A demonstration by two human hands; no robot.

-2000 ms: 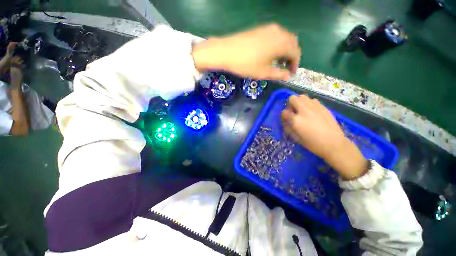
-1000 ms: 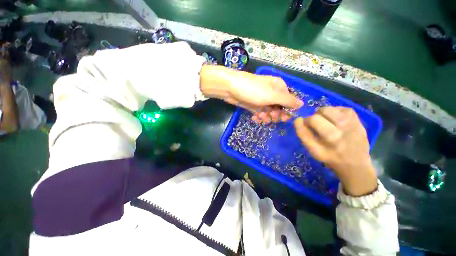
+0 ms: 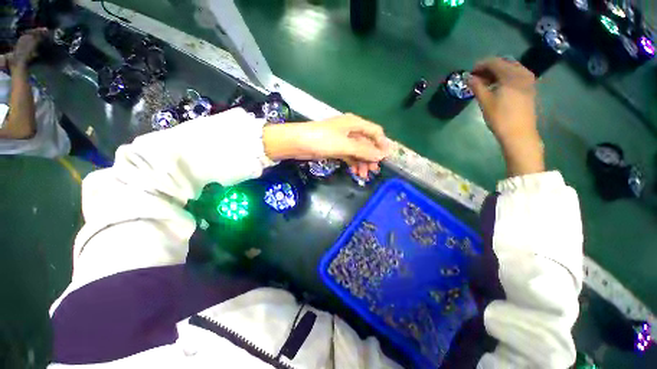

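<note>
My left hand (image 3: 338, 143) is above the whitish rail at the tray's back left corner, fingers curled down; whether it holds a small part cannot be told. My right hand (image 3: 508, 97) reaches over the green belt, its fingertips at the edge of the round board of a black LED unit (image 3: 455, 88); whether they grip it is unclear. The blue tray (image 3: 389, 252) holds many loose small metal rings (image 3: 360, 263), heaped at its left; my right sleeve covers its right side. A green-lit unit (image 3: 234, 205) and a blue-white-lit unit (image 3: 281, 196) stand left of the tray.
More LED units stand beyond the rail (image 3: 432, 171) on the green belt (image 3: 389, 79), several at upper right. A small dark piece (image 3: 419, 89) lies left of the reached unit. Black parts and units lie at upper left, near another person's arm (image 3: 21, 94). A purple-lit unit (image 3: 642, 336) is at lower right.
Both hands were together over the tray one second ago. My right hand has moved out over the belt to a unit; my left hand has moved up and left to the rail. The view has shifted.
</note>
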